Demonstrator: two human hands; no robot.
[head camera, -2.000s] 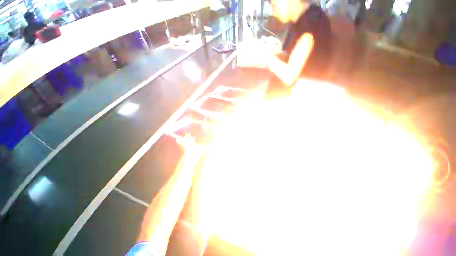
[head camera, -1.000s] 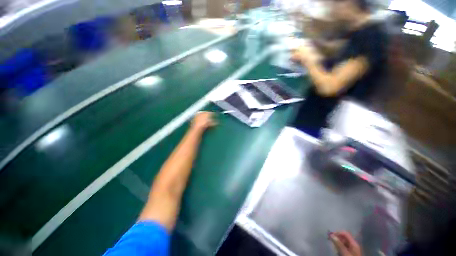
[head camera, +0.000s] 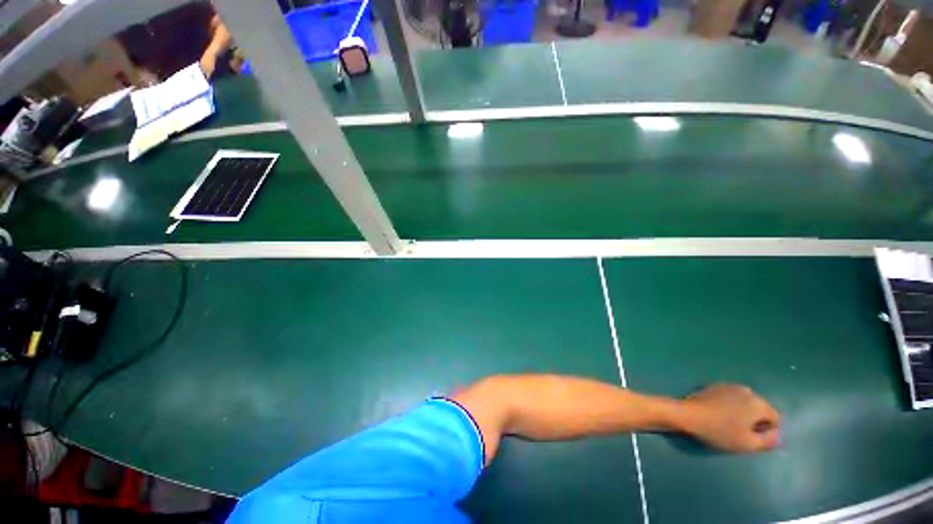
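Note:
My left hand (head camera: 734, 418) rests on or just above the green work surface at the right, its fingers curled in a loose fist with nothing seen in it. Several overlapping solar panels (head camera: 914, 319) lie beyond it, cut off by the right edge. Another solar panel (head camera: 227, 186) lies cell side up on the green belt at the far left, its short lead at the near corner. My right hand is out of the picture.
A grey metal post (head camera: 319, 143) rises from the white divider (head camera: 532, 249). Black devices and cables (head camera: 82, 319) lie at the left. An open booklet (head camera: 172, 106), blue crates (head camera: 325, 31) and part of another person's arm (head camera: 215, 46) are at the back.
The view has swung left. The light box and the person beside it are out of view. My left arm now reaches rightward across the surface, and my right hand has left the picture.

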